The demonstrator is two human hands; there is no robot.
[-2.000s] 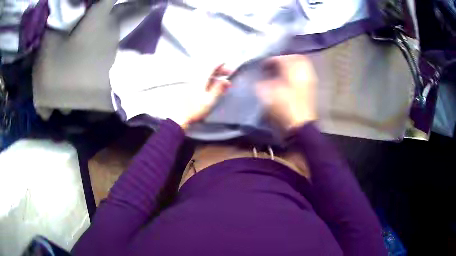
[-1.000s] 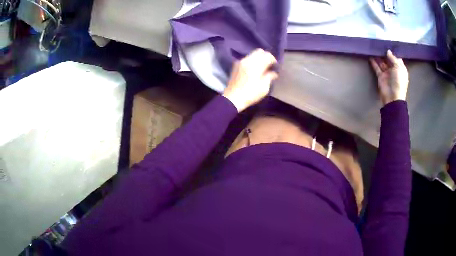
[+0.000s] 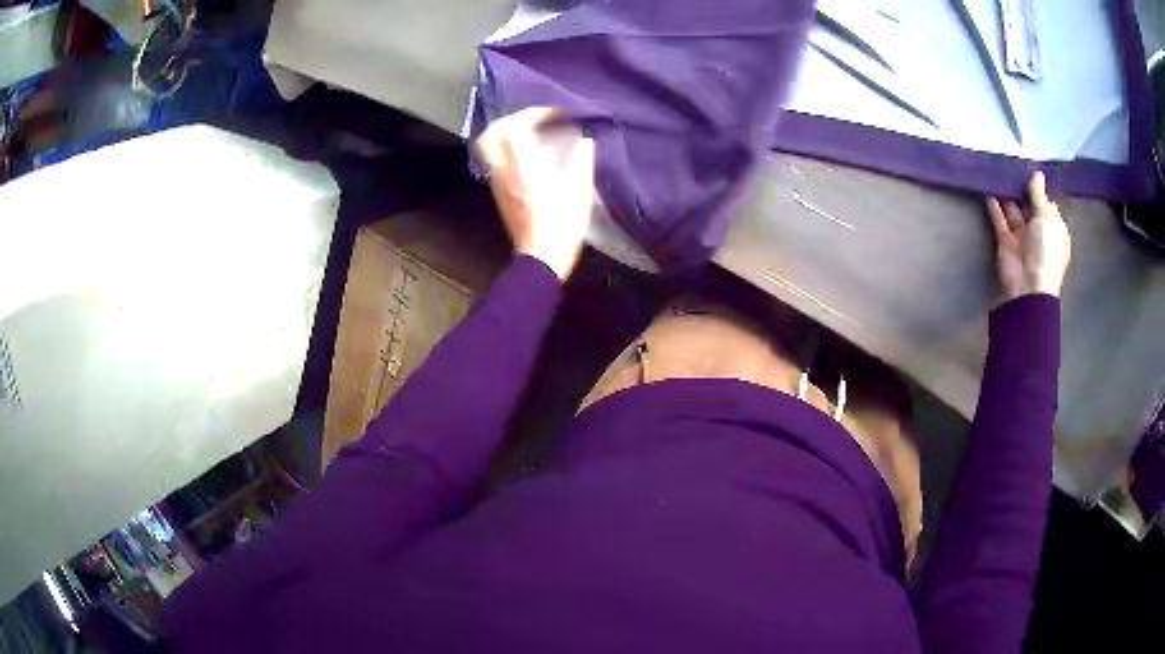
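Note:
A large purple garment (image 3: 664, 90) lies over the near edge of the padded table, its left part folded with the purple side up and hanging a little over the edge. Its right part shows the pale wrong side with a long dark purple band (image 3: 882, 156) along the edge and a narrow pale strip (image 3: 1020, 38) near the top. My left hand (image 3: 543, 185) grips the purple folded part at its left edge; the fingertips are partly hidden. My right hand (image 3: 1032, 243) holds the band's lower edge near the right corner between thumb and fingers.
The grey-beige pressing table (image 3: 894, 268) runs across the top and right. A large white wrapped block (image 3: 153, 319) stands at left, with a brown cardboard box (image 3: 403, 319) beside it. Dark cluttered items lie at upper left. A purple piece shows at the far right edge.
Since the earlier frames the garment's left part has been turned purple side up. In the last second my left hand moved left along it, while my right hand stayed at the band.

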